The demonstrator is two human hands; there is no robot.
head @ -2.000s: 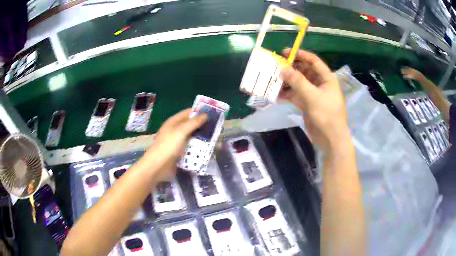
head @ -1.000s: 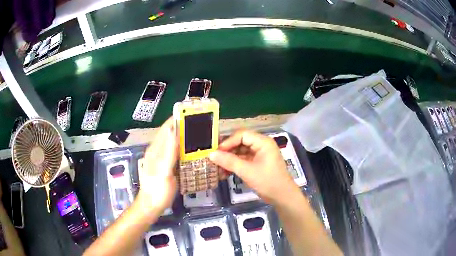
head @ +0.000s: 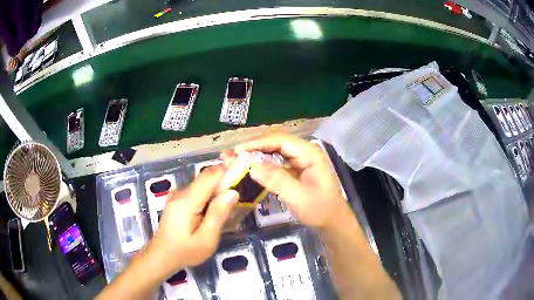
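A handset with a yellow front housing (head: 249, 190) is held between both hands above the tray, tilted, its white top end up. My left hand (head: 196, 217) grips its left side and my right hand (head: 298, 179) grips its top and right side. The fingers hide most of the handset, and its keypad is hardly visible. Below lies the clear blister tray (head: 108, 231) with several white back housings (head: 236, 275), each with a dark oval opening and red edge.
Several handsets (head: 236, 101) lie on the green conveyor belt (head: 281, 64) behind. A desk fan (head: 32, 181) and a lit smartphone (head: 76, 243) are at left. A pale foam sheet (head: 433, 176) with one front housing (head: 429, 87) is at right. A person's hand (head: 12, 63) shows top left.
The yellow front housing, apart from the phone body two seconds ago, lay on it one second ago. Now the handset is tilted and my right hand has moved up over its top end.
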